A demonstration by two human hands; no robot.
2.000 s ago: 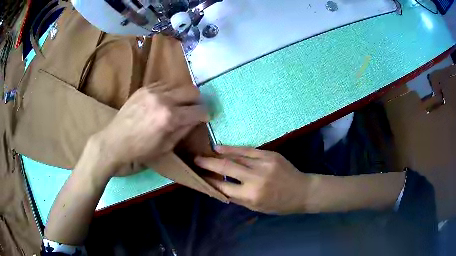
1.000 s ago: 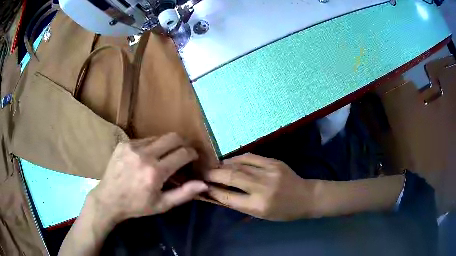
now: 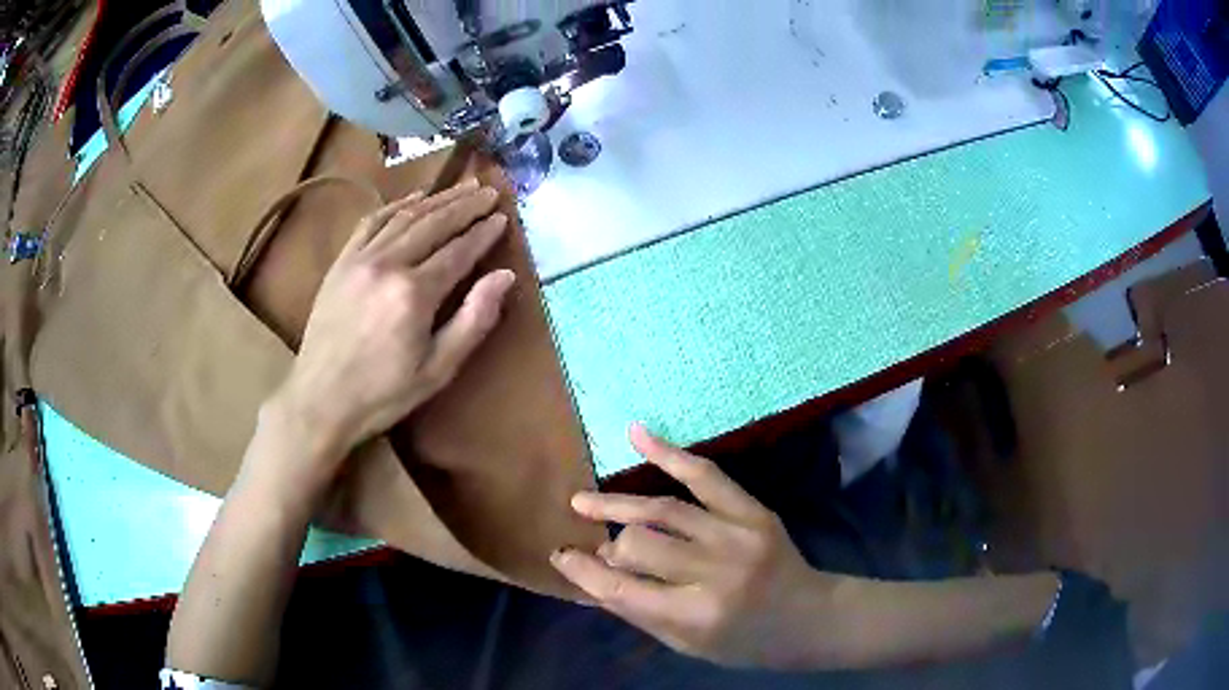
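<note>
A brown bag panel (image 3: 506, 384) lies from the presser foot area down over the table's front edge, its long right edge beside the green surface. My left hand (image 3: 391, 310) lies flat on it, fingertips close below the white roller (image 3: 523, 111) and thumb apart. My right hand (image 3: 687, 559) is at the panel's lower right corner, fingers spread, two fingertips resting on the brown material; whether anything is under them is hidden. A narrow brown strap (image 3: 290, 202) loops beside my left hand. The needle point cannot be made out.
The white machine head (image 3: 324, 61) stands at the top, over the white bed (image 3: 728, 121). The green table (image 3: 809, 297) has a red front edge. More brown pieces (image 3: 135, 283) with straps lie left. Brown cardboard-like material (image 3: 1078, 472) is at lower right. A blue object (image 3: 1193, 61) is top right.
My left hand has moved from the panel's lower part up toward the machine and flattened. My right hand has opened its fingers at the corner. The view has shifted slightly.
</note>
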